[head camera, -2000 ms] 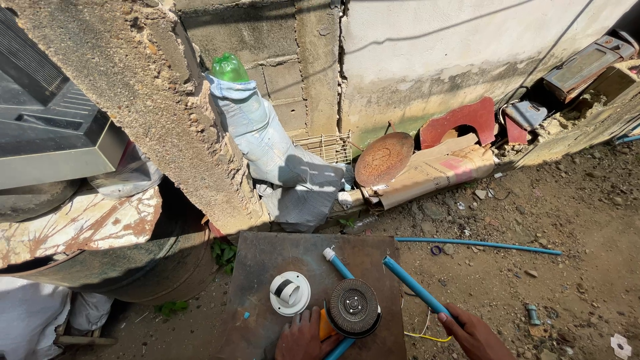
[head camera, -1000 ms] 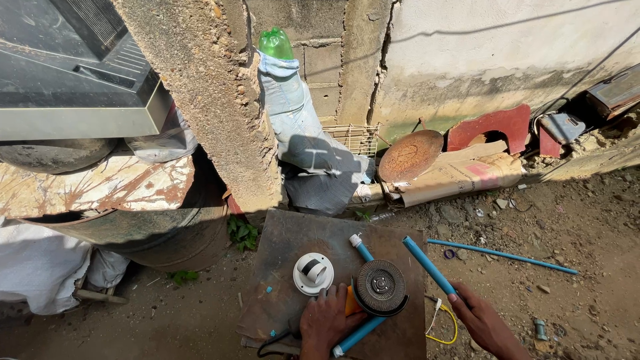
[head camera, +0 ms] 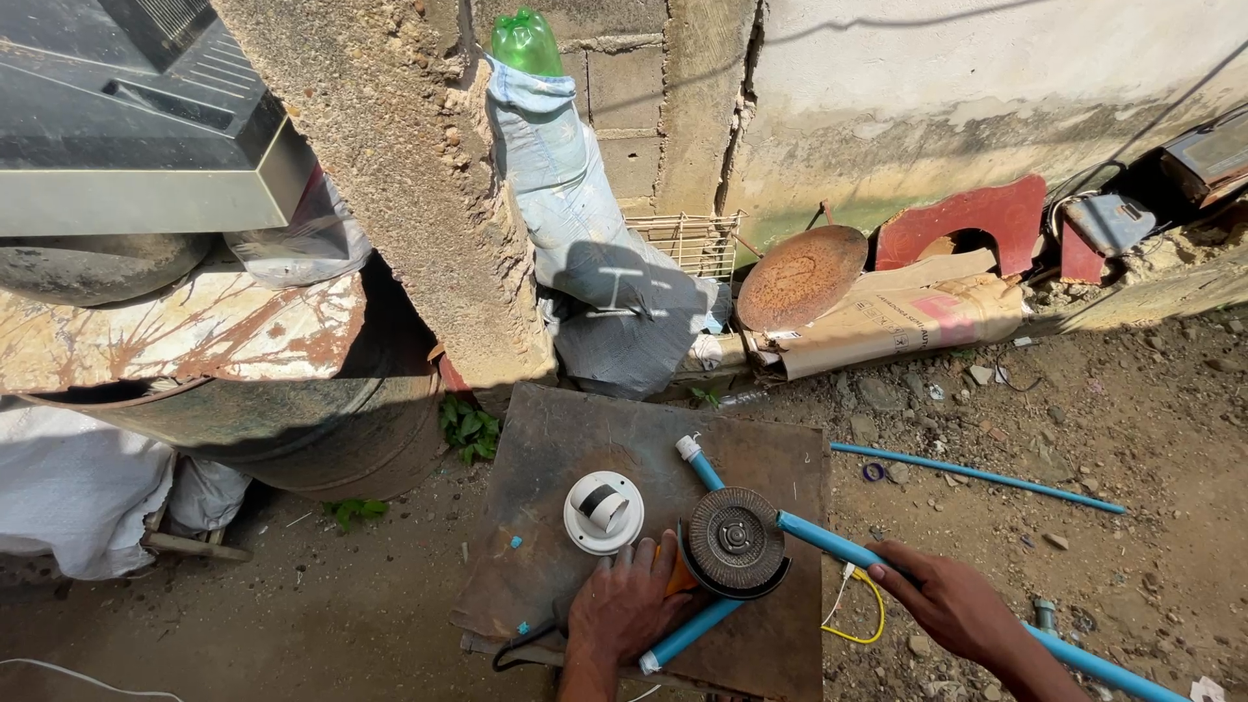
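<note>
My left hand (head camera: 624,595) grips an orange angle grinder (head camera: 680,575) lying on a brown board, its round abrasive disc (head camera: 733,538) facing up. In my right hand (head camera: 941,595) is a long blue plastic pipe (head camera: 829,539), whose end meets the disc's right edge. Another blue pipe (head camera: 694,632) lies under the grinder, with white material at both ends. Left of the disc sits a round white plastic fitting (head camera: 604,514) with a black band. The grinder's black cord (head camera: 522,645) runs off the board's lower left.
The board (head camera: 546,429) stands near a rough concrete pillar (head camera: 419,175). A thin blue pipe (head camera: 975,476) and a yellow wire loop (head camera: 877,614) lie on the dirt at right. Flattened cardboard (head camera: 897,327) and a rusty round plate (head camera: 801,278) rest along the wall. A metal drum (head camera: 292,429) is at left.
The pipe in my right hand has moved left, and its end has come to the disc's edge; earlier there was a gap. My left hand stays on the grinder.
</note>
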